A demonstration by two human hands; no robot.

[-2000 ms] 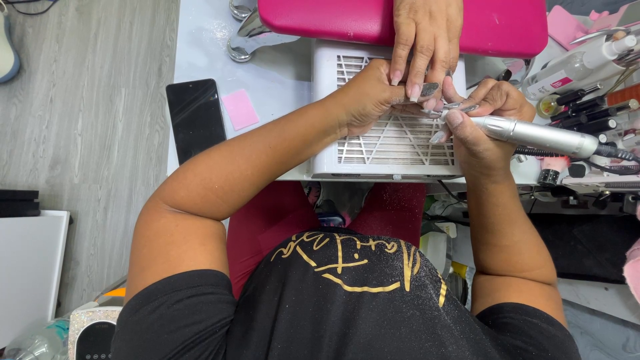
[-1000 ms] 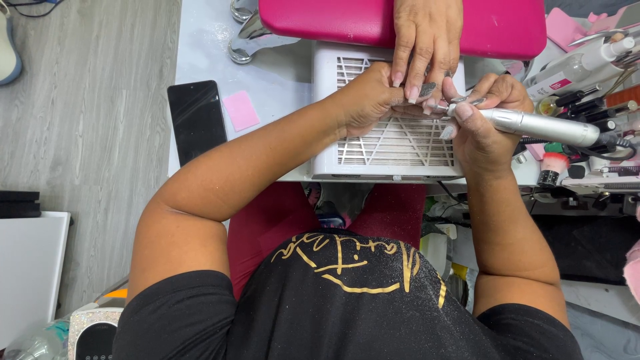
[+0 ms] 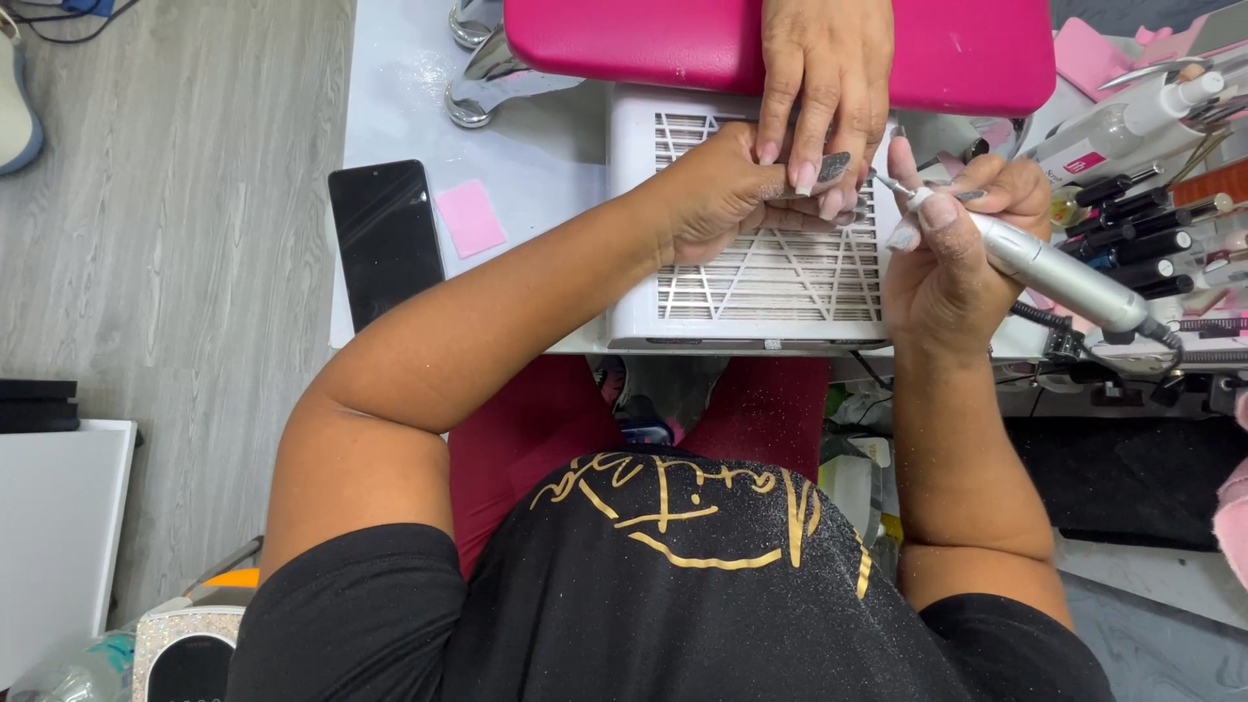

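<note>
My left hand grips the fingers of another person's hand, which reaches in from the top over a pink padded armrest. In my right hand is a silver electric nail drill, its thin bit pointing left beside that person's fingertips. Whether the bit touches a nail is too small to tell. Both hands are above a white nail dust collector with a slatted grille. Pale dust lies on my fingers.
A black smartphone and a pink square pad lie on the table to the left. At the right are a white pump bottle and several nail polish bottles. The drill's cord runs among them. Chrome armrest legs stand at the back.
My right hand has shifted slightly right, and the drill now slants down to the right, its bit apart from my left hand. My left hand keeps hold of the other person's fingers.
</note>
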